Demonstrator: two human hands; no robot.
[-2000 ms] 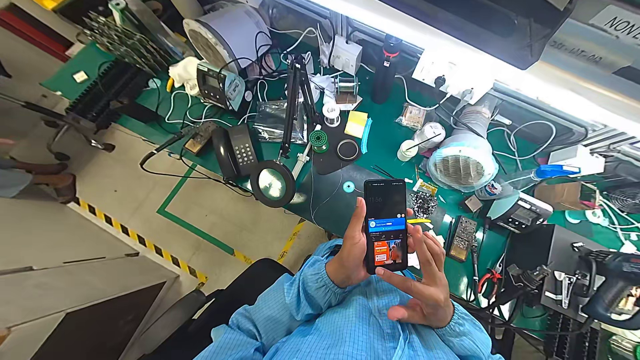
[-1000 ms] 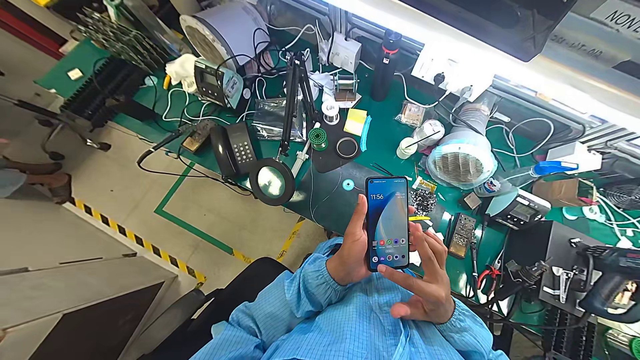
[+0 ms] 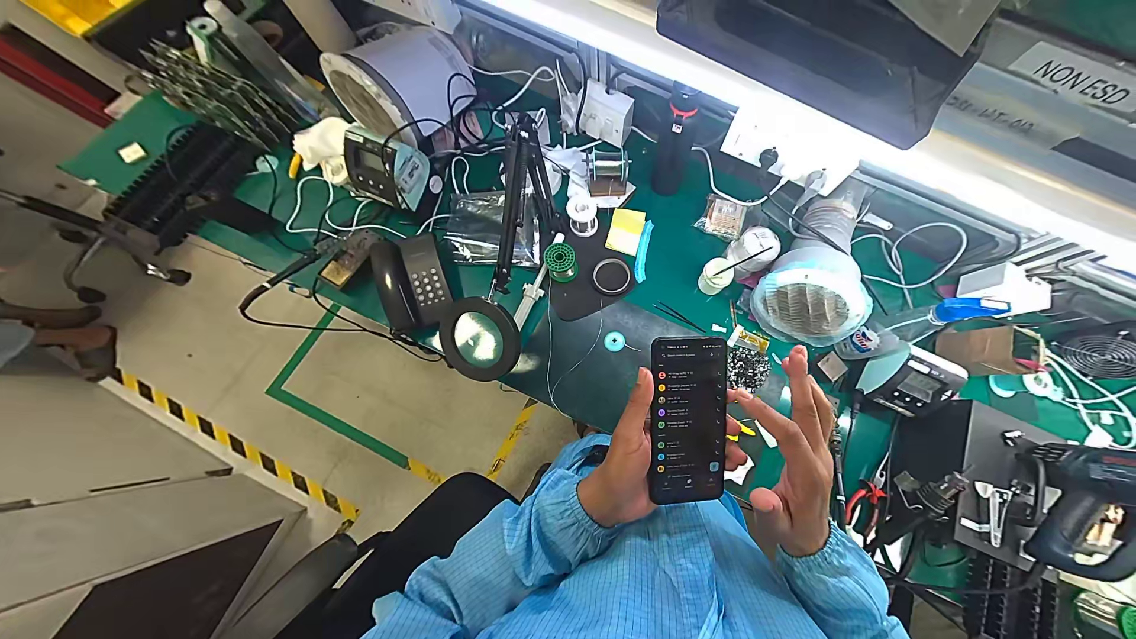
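A dark smartphone (image 3: pixel 689 422) is held upright over the near edge of the workbench, its screen showing a dark list with small coloured circles. Wrapped around its left side and back is my left hand (image 3: pixel 624 461), the thumb along the edge and fingertips showing at the right. My right hand (image 3: pixel 796 453) is just right of the phone, fingers spread and raised, holding nothing. Beyond the phone lie a small light-blue spool (image 3: pixel 613 341) and a pile of small metallic parts (image 3: pixel 747 368).
A magnifier lamp (image 3: pixel 479 338), desk telephone (image 3: pixel 424 282) and green spool (image 3: pixel 560 261) stand to the left. On the right are a fume extraction hood (image 3: pixel 811 299), a soldering station display unit (image 3: pixel 914 382), red-handled pliers (image 3: pixel 865 502) and a heat gun (image 3: pixel 1087 506). A person's feet (image 3: pixel 84 342) show far left.
The phone screen has gone from a dark page with a blue band, to a home screen, to a dark list. The fingers of my right hand have lifted away from the phone's lower part.
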